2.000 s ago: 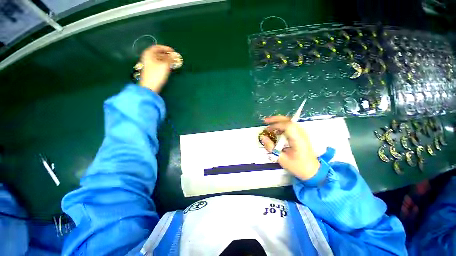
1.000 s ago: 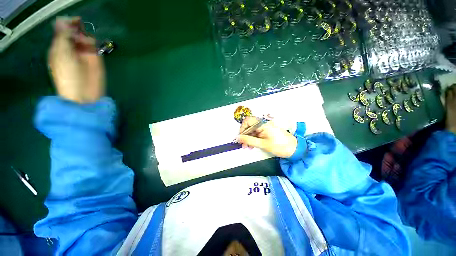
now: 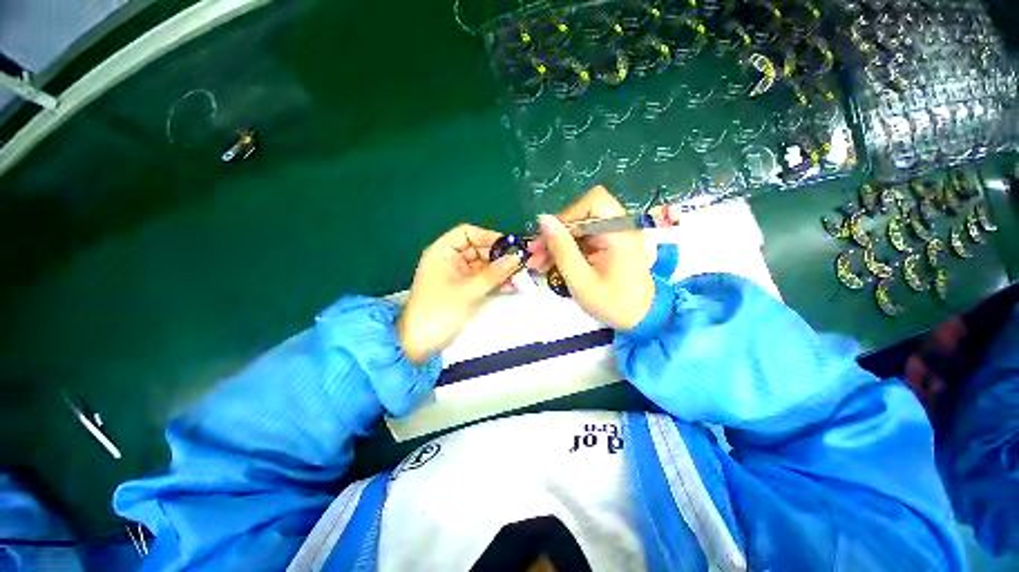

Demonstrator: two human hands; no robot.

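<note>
My left hand (image 3: 448,288) holds a small dark unit (image 3: 511,248) in its fingertips above the white sheet (image 3: 503,401). My right hand (image 3: 605,266) grips a slim pale hand tool (image 3: 612,225), its far end pointing right. The tool's tip is beside the unit; whether they touch is hard to tell. The round gold-yellow piece (image 3: 556,282) shows only partly, beside and below my right fingers. A black stripe (image 3: 525,359) runs along the sheet near my sleeves.
A partly filled clear blister tray (image 3: 626,140) lies beyond the sheet, a fuller one (image 3: 936,95) to its right. Loose crescent parts (image 3: 897,231) lie at right. A small unit (image 3: 239,145) lies near a thin ring (image 3: 190,110). A spare tool (image 3: 95,426) lies at left. Another person's sleeve (image 3: 989,402) shows at right.
My left hand has come from the far left to the sheet and now holds the dark unit. My right hand has moved up beside it with the tool, partly covering the gold piece.
</note>
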